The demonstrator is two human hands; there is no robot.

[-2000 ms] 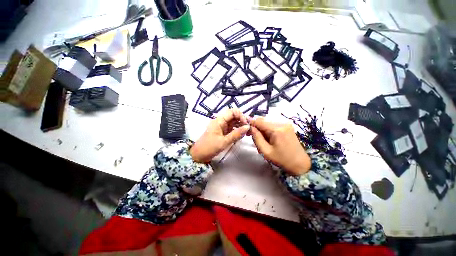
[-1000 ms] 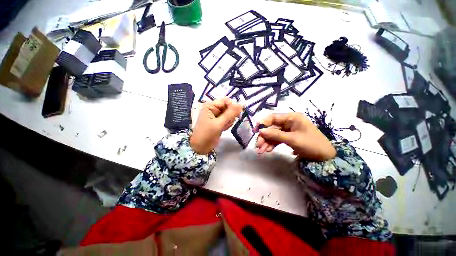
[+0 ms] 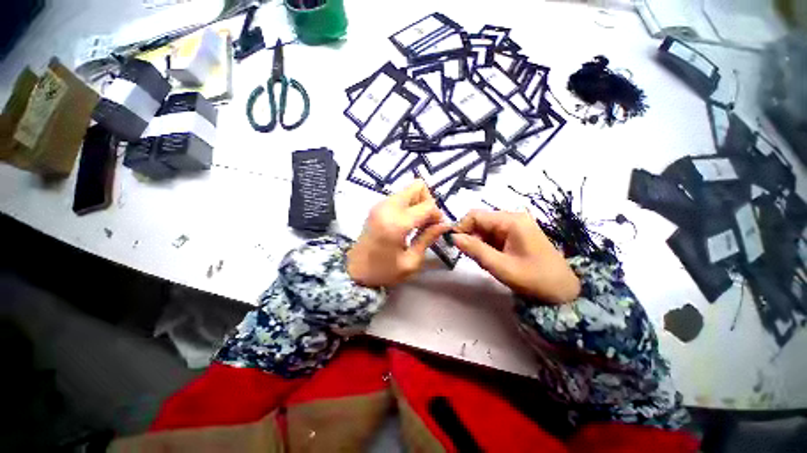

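Observation:
My left hand [image 3: 395, 237] and my right hand [image 3: 516, 252] meet in front of me, fingertips nearly touching. Between them a black-bordered hang tag card [image 3: 446, 249] is held at a slant, partly hidden by the fingers. My right fingertips pinch a small dark piece at the card; the thin cord is too small to make out clearly. The loose heap of bordered cards [image 3: 473, 106] lies just beyond my hands. The neat black card stack [image 3: 312, 188] lies left of them. The tangle of black strings [image 3: 566, 217] lies beside my right hand.
Green-handled scissors [image 3: 278, 99], a green cup [image 3: 318, 21], banded card stacks [image 3: 174, 140], a dark flat slab [image 3: 95, 170] and a cardboard box [image 3: 46, 119] are at left. A string bundle [image 3: 607, 90] is right of the heap. Finished strung tags [image 3: 739, 226] spread at far right.
Two seconds ago no card showed between my hands. One second ago my hands were farther apart with the card hanging between them; now they have come together around it.

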